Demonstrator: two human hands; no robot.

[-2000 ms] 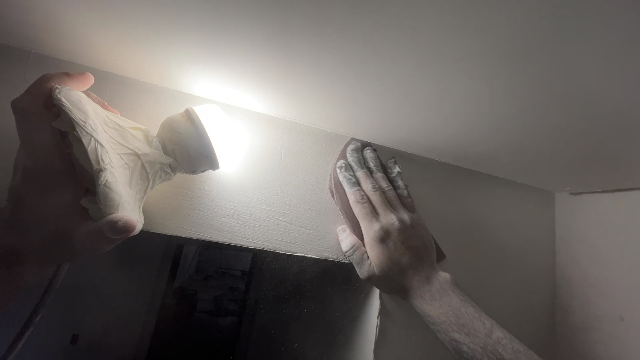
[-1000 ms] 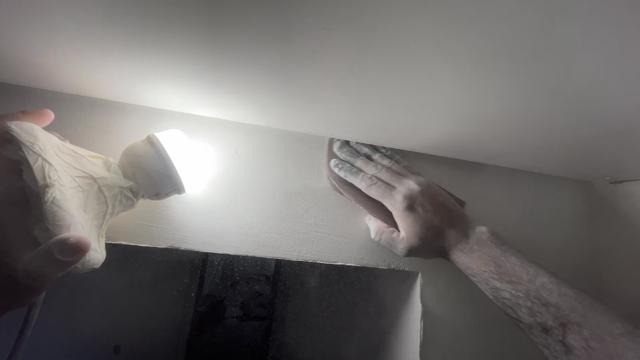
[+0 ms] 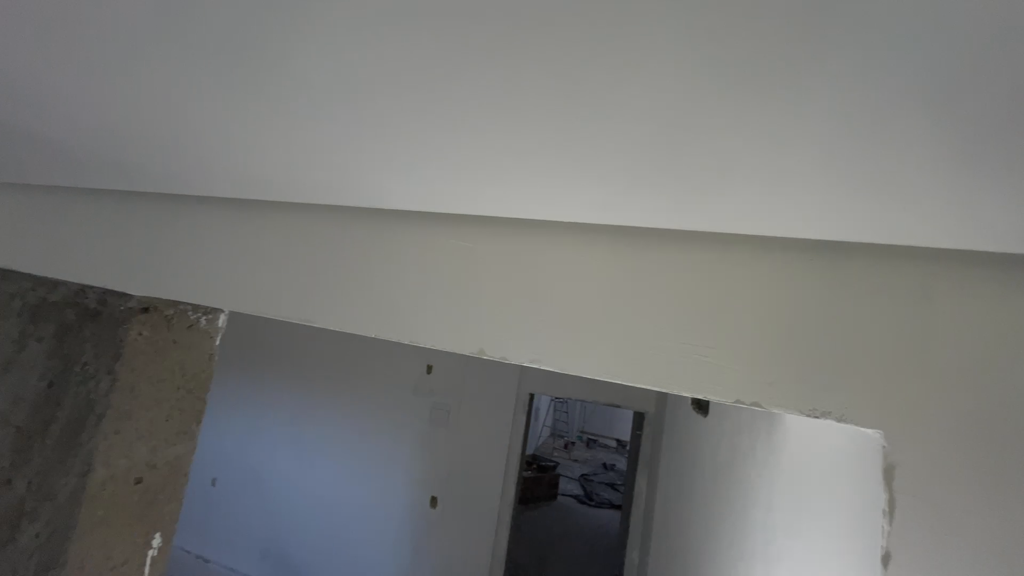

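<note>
Neither my left hand nor my right hand shows in the head view at this moment, and no lamp or sanding pad is in sight. A band of plastered wall (image 3: 512, 280) runs across the view below the pale ceiling (image 3: 512, 104). Faint scratch marks and a few small rough spots lie along the lower edge of this band. Beneath it is a wall opening, with a rough plaster edge (image 3: 886, 496) at its right side.
Bare, rough masonry (image 3: 104, 416) borders the opening at left. Through it stands a pale wall (image 3: 336, 432) with small holes and a doorway (image 3: 638, 464). Beyond the doorway are a ladder (image 3: 561, 416) and crumpled sheeting (image 3: 600, 486) on the floor.
Both hands, the lit lamp and the sanding pad held on the wall have gone out of view. The view has shifted greatly, and the lamp's bright glow no longer shows.
</note>
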